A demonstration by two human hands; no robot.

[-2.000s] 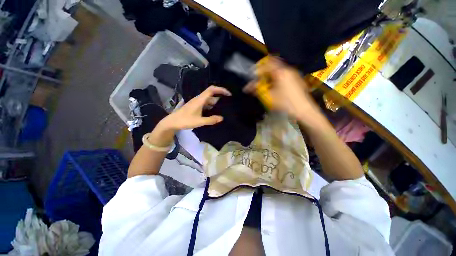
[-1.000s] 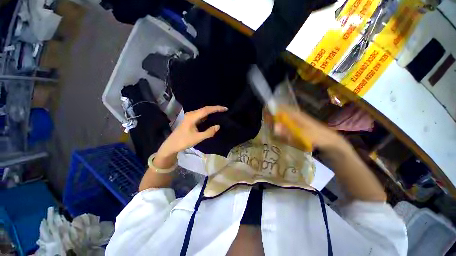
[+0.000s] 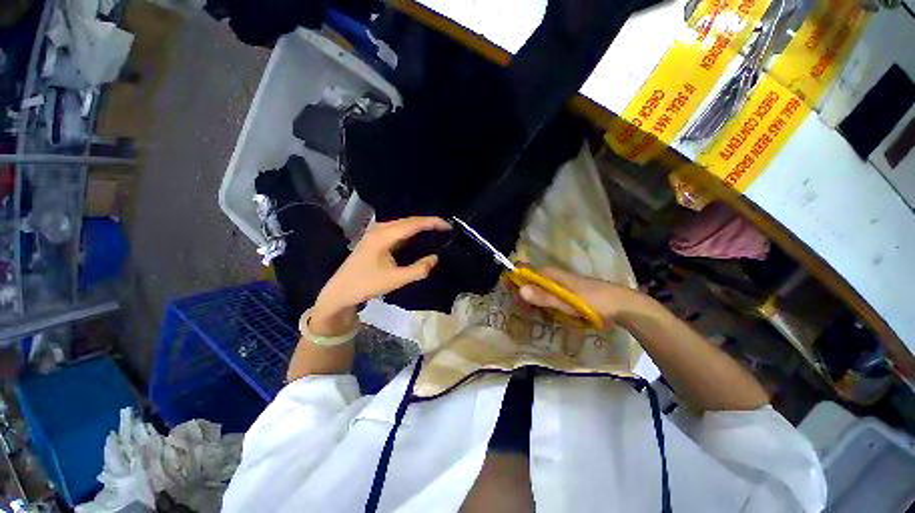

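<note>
A large black fabric piece (image 3: 451, 140) lies over my lap and runs up onto the white sewing table. My right hand (image 3: 567, 296) holds scissors (image 3: 567, 295) with yellow-orange handles; the silver blades point up and left over the fabric, near my left fingertips. My left hand (image 3: 376, 266) rests at the fabric's lower left edge, thumb and index finger apart. Whether its fingers hold some of the black fabric cannot be made out. A beige apron (image 3: 502, 341) with lettering lies under the fabric.
A white-grey tub (image 3: 246, 150) at left holds dark bundles (image 3: 306, 235) with pale ties. A blue crate (image 3: 216, 341) and pale scrap fabric (image 3: 166, 461) are at lower left. The white table (image 3: 793, 215) with yellow warning tape (image 3: 752, 140) runs along the right.
My right hand has swung the scissors down from the fabric by the table edge to near my left fingertips. The fabric on the table has slid down towards my lap.
</note>
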